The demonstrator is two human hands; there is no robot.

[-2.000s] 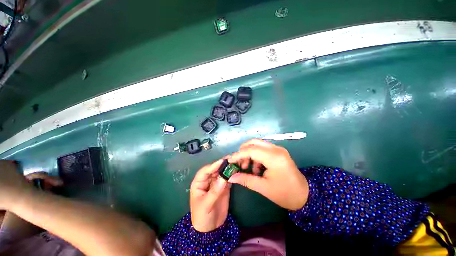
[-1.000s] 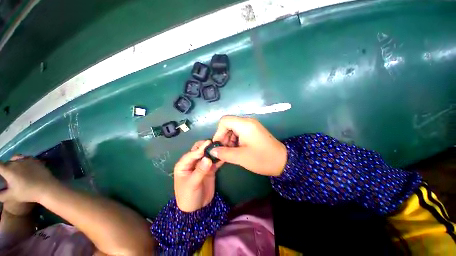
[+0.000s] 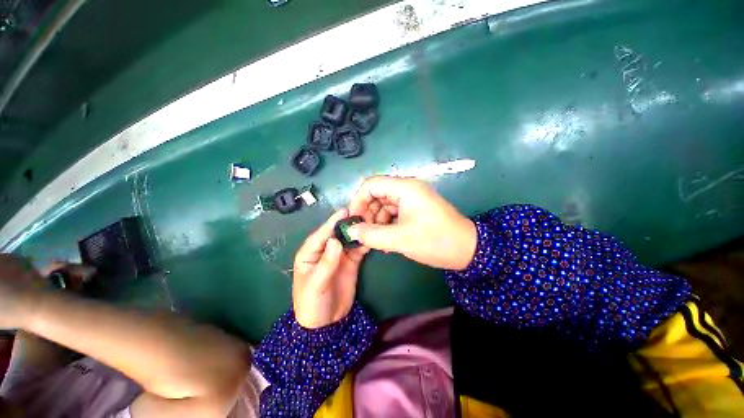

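My left hand (image 3: pixel 323 273) holds a black plastic housing (image 3: pixel 349 232) between thumb and fingers, its open side facing up. Green of a circuit board shows inside the housing. My right hand (image 3: pixel 412 224) is at the housing, its thumb on the green board and its fingers curled behind. A loose cluster of several black housings (image 3: pixel 348 142) lies on the green bench beyond my hands. Nearer, a black housing (image 3: pixel 286 200) lies with small green boards at both sides, one bearing a pale block (image 3: pixel 307 197). A small white-topped board (image 3: pixel 240 172) lies apart to the left.
A pale thin tool (image 3: pixel 447 168) lies just beyond my right hand. A white strip (image 3: pixel 326 69) edges the bench, with a green belt behind it. At the left are a black box (image 3: pixel 119 250) and another person's arm (image 3: pixel 139 347), with a hand near the box.
Two seconds ago the green board showed more at the housing's opening; now it sits deeper, mostly covered by my right thumb. The camera view has shifted.
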